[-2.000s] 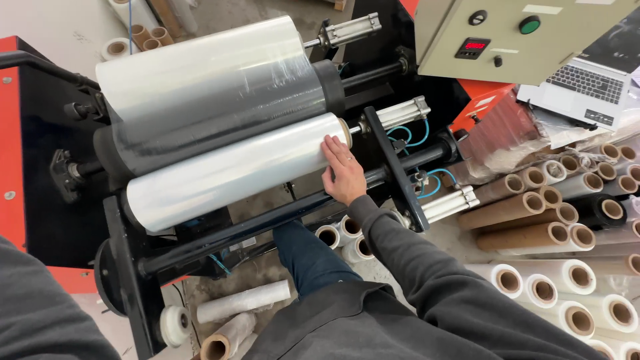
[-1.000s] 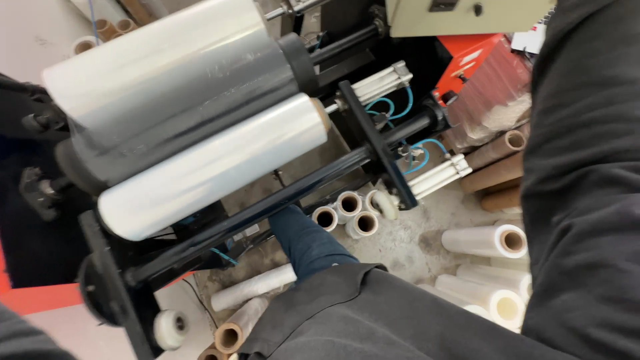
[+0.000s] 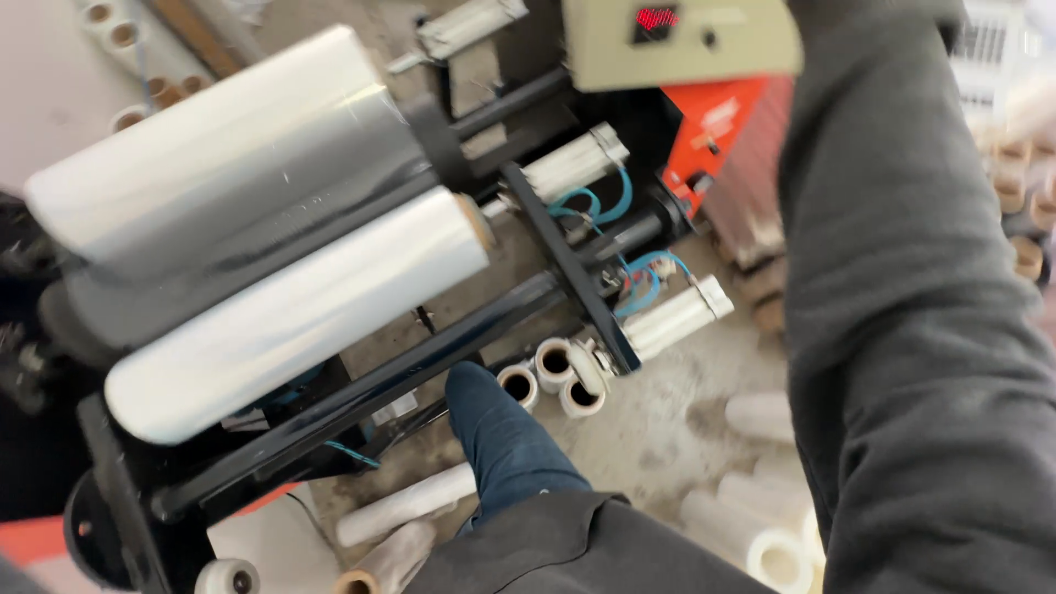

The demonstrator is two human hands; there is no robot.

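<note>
My right arm, in a dark grey sleeve, reaches up along the right side toward the control box (image 3: 685, 49); its hand lies beyond the top edge of the view. My left hand is out of view too. In front of me, a roll of clear plastic film (image 3: 305, 313) on a cardboard core lies slantwise in the winding machine. It rests against a dark roller. Behind it is a larger film roll (image 3: 223, 140). A pneumatic cylinder (image 3: 573, 165) with blue hoses points at the core end of the nearer roll.
A black crossbar (image 3: 363, 396) runs just before my leg. Wrapped film rolls (image 3: 553, 363) stand on the floor beyond my knee. More rolls (image 3: 759, 536) lie at the lower right, and a white film roll (image 3: 404, 503) lies at the lower left. A laptop (image 3: 982, 58) is at the upper right.
Two seconds ago my right hand lay on the nearer film roll; it has left the roll, and the arm is now raised at the right, toward the control box. The view has shifted.
</note>
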